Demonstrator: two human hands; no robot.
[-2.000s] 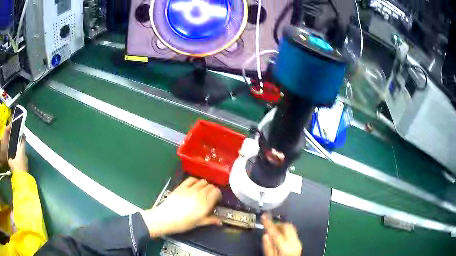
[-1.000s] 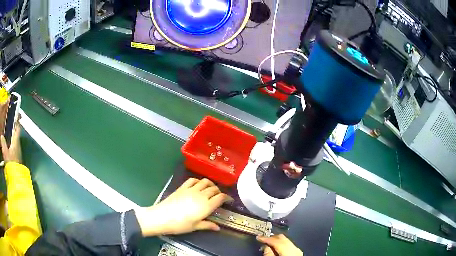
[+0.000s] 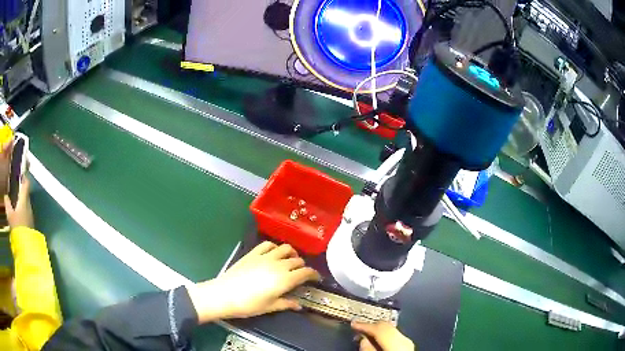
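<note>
A metal carrier strip point(image 3: 339, 306) with small round parts lies on the black mat point(image 3: 428, 298), beside and partly below the white ring base of the digital microscope point(image 3: 392, 230). My left hand point(image 3: 255, 282) holds the strip's left end between thumb and fingers. My right hand point(image 3: 384, 336) is at the strip's right end, cut off by the bottom edge; its fingers are at the strip's near side. Whether it grips the strip or a tool cannot be seen.
A red bin point(image 3: 301, 206) with loose tiny parts stands behind my left hand. The monitor point(image 3: 236, 41) shows a blue glowing round part. Other strips lie at left point(image 3: 72, 150) and right point(image 3: 564, 319). A person's yellow sleeve point(image 3: 31, 281) and smartphone point(image 3: 18, 161) are at left.
The strip has slid to the right under the microscope, and the magnified part on the monitor has shifted right. My right hand no longer shows as far up beside the microscope base.
</note>
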